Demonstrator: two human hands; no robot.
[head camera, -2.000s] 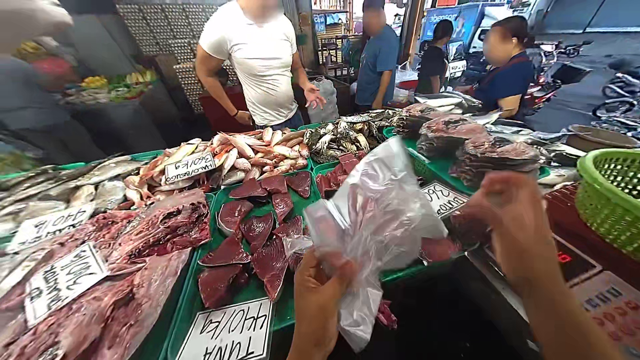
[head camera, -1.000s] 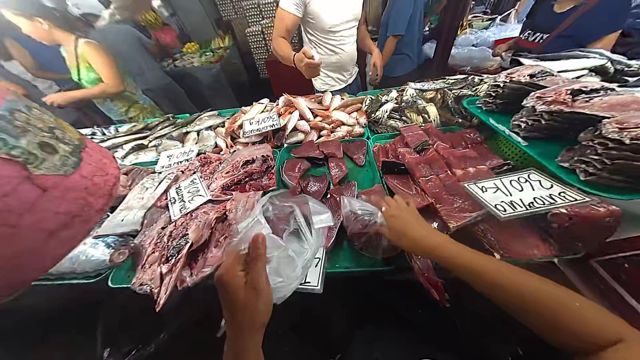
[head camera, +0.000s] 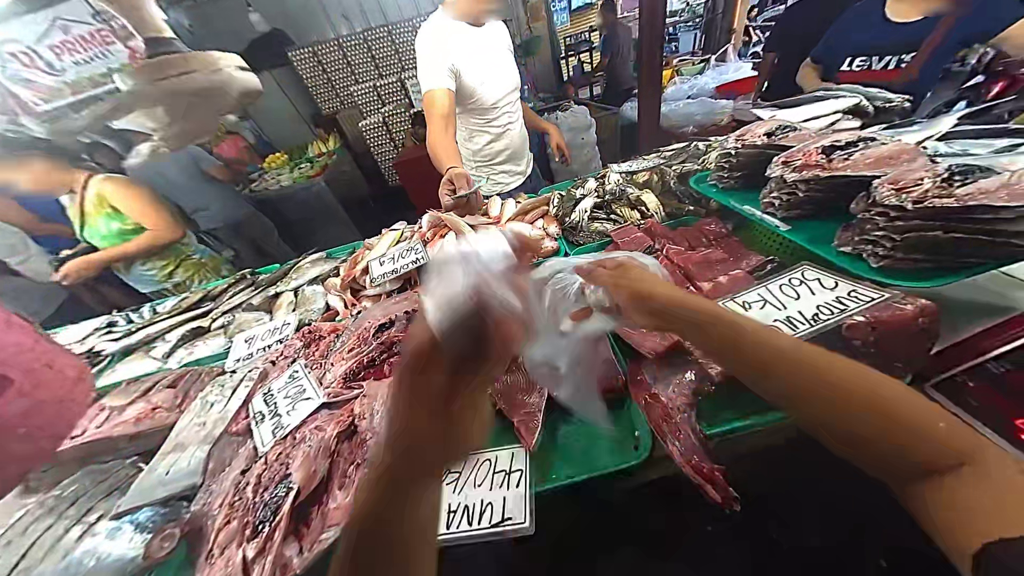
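Note:
Blurred by motion, my left hand (head camera: 464, 344) holds a whitish plastic bag (head camera: 480, 280) over the middle of the fish stall. My right hand (head camera: 620, 292) grips a translucent plastic bag (head camera: 572, 352) just to its right, fingers closed on the film. Whether these are two bags or parts of one, I cannot tell. Below the plastic, dark red tuna pieces (head camera: 520, 400) lie on a green tray (head camera: 592, 456). Red fish chunks (head camera: 696, 256) sit behind my right hand. What the left bag contains is unclear.
Price signs (head camera: 486, 492) stand among the fish. Opened fish pieces (head camera: 320, 464) lie at left, pinkish fish (head camera: 520, 224) and shellfish (head camera: 608, 204) behind. Stacked split fish (head camera: 920, 200) fill a raised green tray at right. Across the stall, a person in white (head camera: 480, 88) holds something like folded paper.
Both hands still hold plastic, now closer together than one second ago. The person across holds an arm out over the fish. The view has shifted.

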